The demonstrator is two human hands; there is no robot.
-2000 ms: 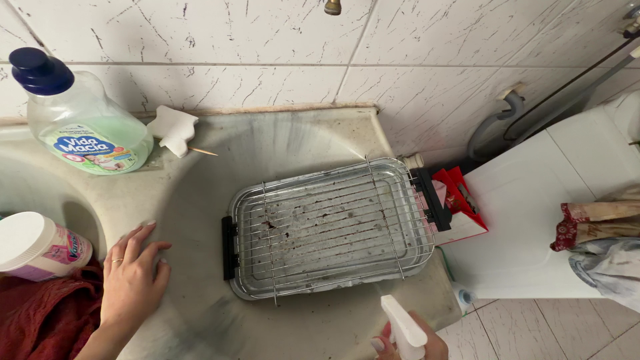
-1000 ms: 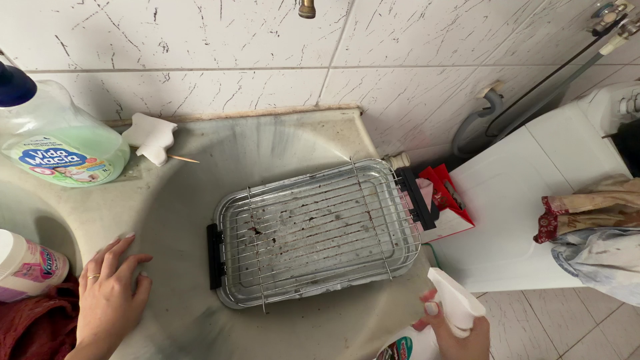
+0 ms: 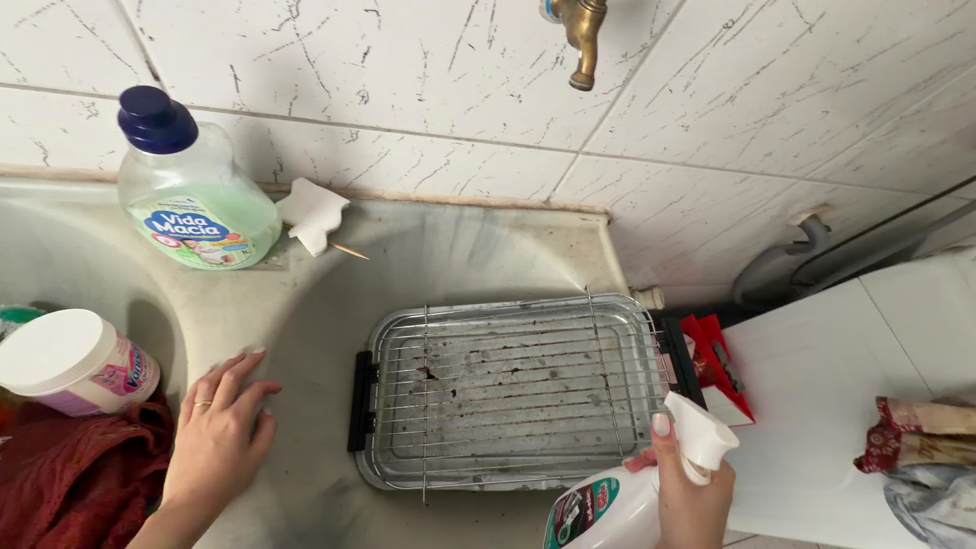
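Note:
A wire grill rack with black handles [image 3: 526, 366] lies over a metal tray [image 3: 503, 450] in the right basin of a double laundry sink [image 3: 305, 450]. Both are spotted with dark residue. My right hand [image 3: 690, 488] grips a white spray bottle [image 3: 618, 507] near its trigger head, at the tray's lower right corner. My left hand [image 3: 225, 423], with a ring on one finger, rests on the divider and the basin's left edge, fingers apart and holding nothing. Left of it are a dark red cloth [image 3: 84, 473] and a white-lidded tub [image 3: 84, 366].
A bottle of green liquid [image 3: 198, 198] stands on the sink's back ledge beside a white star-like piece [image 3: 314, 213] and a thin wooden stick [image 3: 349, 251]. A brass tap [image 3: 583, 46] juts from the tiled wall. At right are a red box [image 3: 717, 366], a white appliance [image 3: 823, 396] and cloths [image 3: 923, 450].
My right hand has brought the spray bottle up, so its labelled body now shows; two seconds ago mainly the white spray head was visible. My left hand stays at the basin's edge.

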